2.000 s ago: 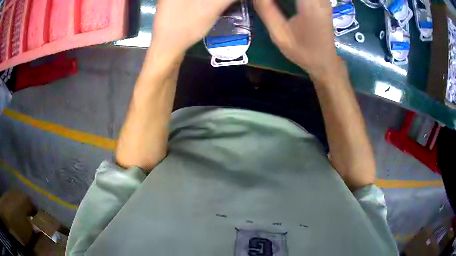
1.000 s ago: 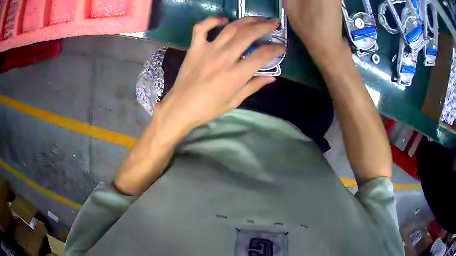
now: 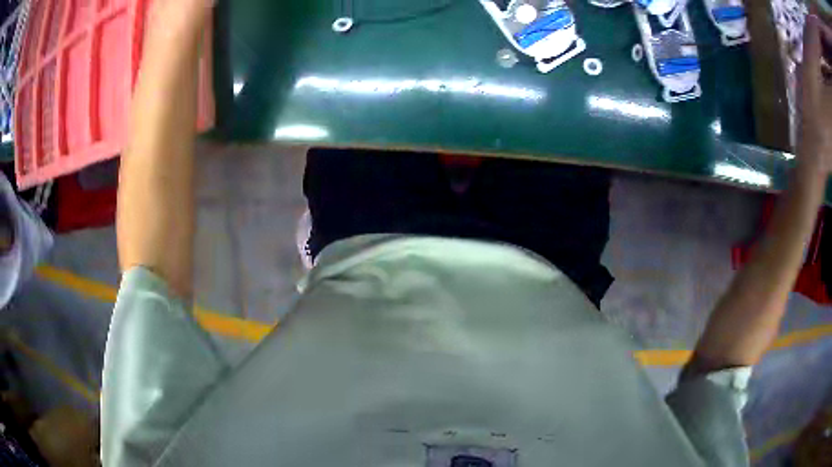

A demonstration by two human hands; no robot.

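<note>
A loop-frame housing with a blue band (image 3: 545,35) lies on the bench, a white round part (image 3: 526,13) on it. A second housing (image 3: 673,66) and a third (image 3: 727,16) lie to its right. Pale rings lie loose, one below the first housing (image 3: 593,66) and one at upper left (image 3: 342,25). My left forearm reaches up past the top edge, over the pink tray; the hand is cut off. My right hand (image 3: 815,105) is at the right edge by the box of small parts, partly cut off; its grip is unclear.
The pink foam tray (image 3: 96,77) is at left. A thin dark wire (image 3: 392,20) curves on the green bench top (image 3: 392,114) near the top edge. A brown box edge (image 3: 769,82) stands at right. Red supports are below the bench. Part of a person shows at the left edge.
My hands have moved apart, the left to the tray side and the right to the box side. The housing they worked on is out of view. The view has shifted over the bench.
</note>
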